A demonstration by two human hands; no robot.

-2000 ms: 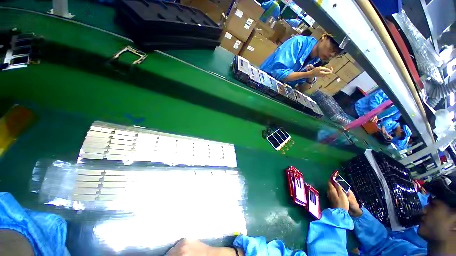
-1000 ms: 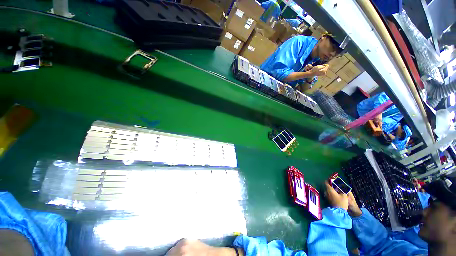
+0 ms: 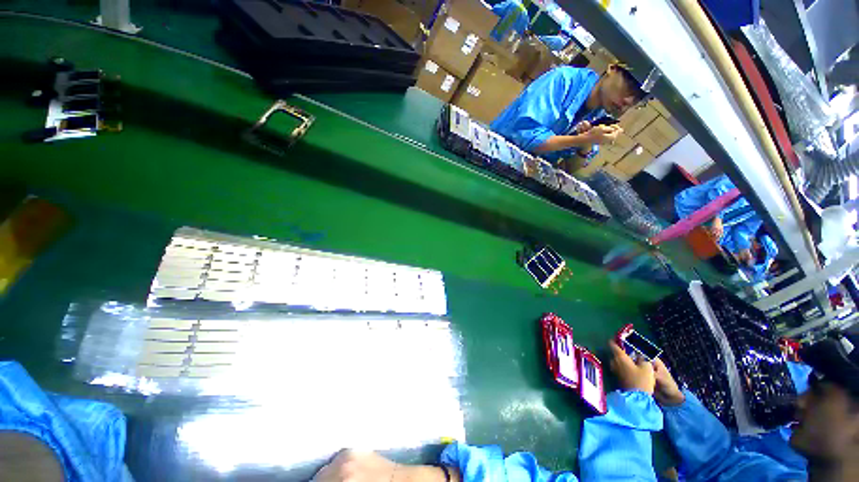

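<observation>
A white die-cut adhesive sheet (image 3: 297, 275) with rows of small pieces lies on the green bench in front of me. Below it a second sheet (image 3: 188, 348) lies under glaring clear film, its right part washed out by glare. My right hand (image 3: 360, 467) is at the bottom edge, by the glaring film's lower side; only its back and wrist show. Its fingers are cut off, so I cannot tell what it holds. My left hand is out of the picture; a blue sleeve (image 3: 61, 428) shows at bottom left.
Display modules lie on the belt at left (image 3: 75, 105) and right (image 3: 544, 266), with a metal frame (image 3: 281, 125). Red phone housings (image 3: 573, 364) lie right, beside a neighbour's hands (image 3: 642, 369) holding one. Amber strip (image 3: 28, 235) at left. Black trays (image 3: 320, 47) across the line.
The display modules and the metal frame on the belt have moved to the right. The neighbour's hands have shifted slightly with the phone part. My right hand has not visibly moved.
</observation>
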